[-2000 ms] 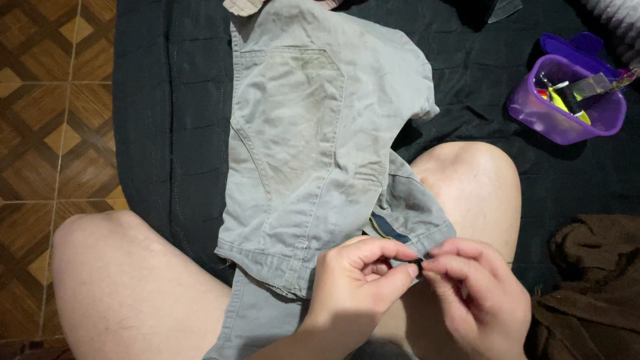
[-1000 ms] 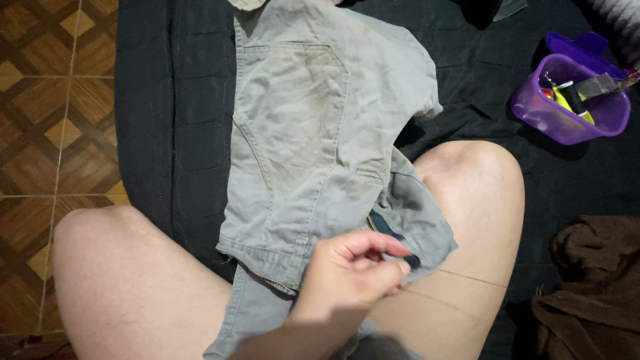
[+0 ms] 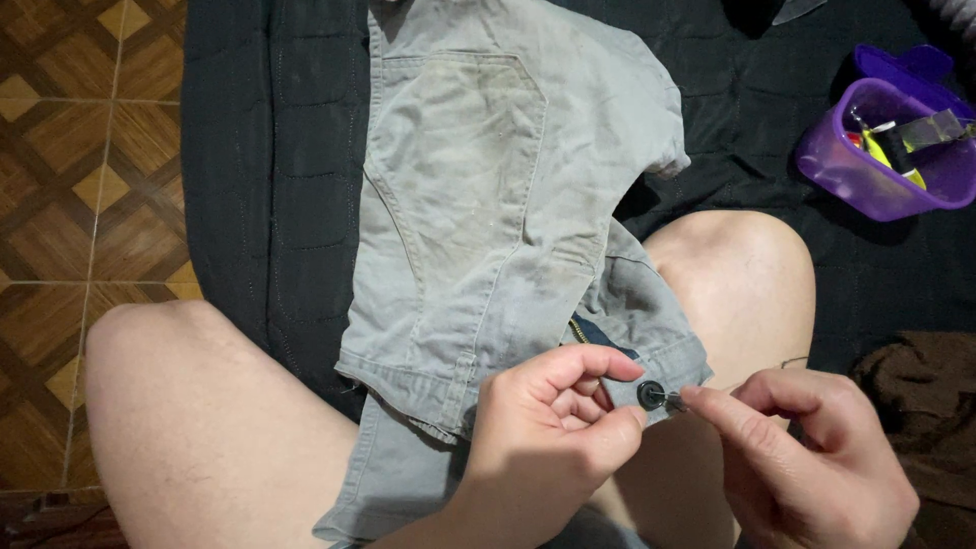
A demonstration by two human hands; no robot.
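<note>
Grey trousers [image 3: 488,229] lie across the legs, with a worn, stained patch and part of a brass zipper [image 3: 579,331] showing. A black button [image 3: 650,395] sits on the waistband's end. My left hand [image 3: 564,427] pinches the waistband beside the button between thumb and forefinger. To the right of the button, my right hand [image 3: 808,457] holds a thin needle at the fingertips, its tip at the button's face. Dark thread [image 3: 794,360] shows above the right hand; most of its length is hidden.
A purple plastic container [image 3: 862,179] with thread spools and other small items stands at the upper right, its darker lid behind it. A black quilted cover [image 3: 313,152] lies beneath the trousers. Brown cloth [image 3: 923,396] lies at the right, and patterned floor tiles [image 3: 145,168] show at the left.
My right hand, out of view one second ago while thread stretched rightward, is back beside the button. My left hand still holds the waistband, and the button's face now shows plainly.
</note>
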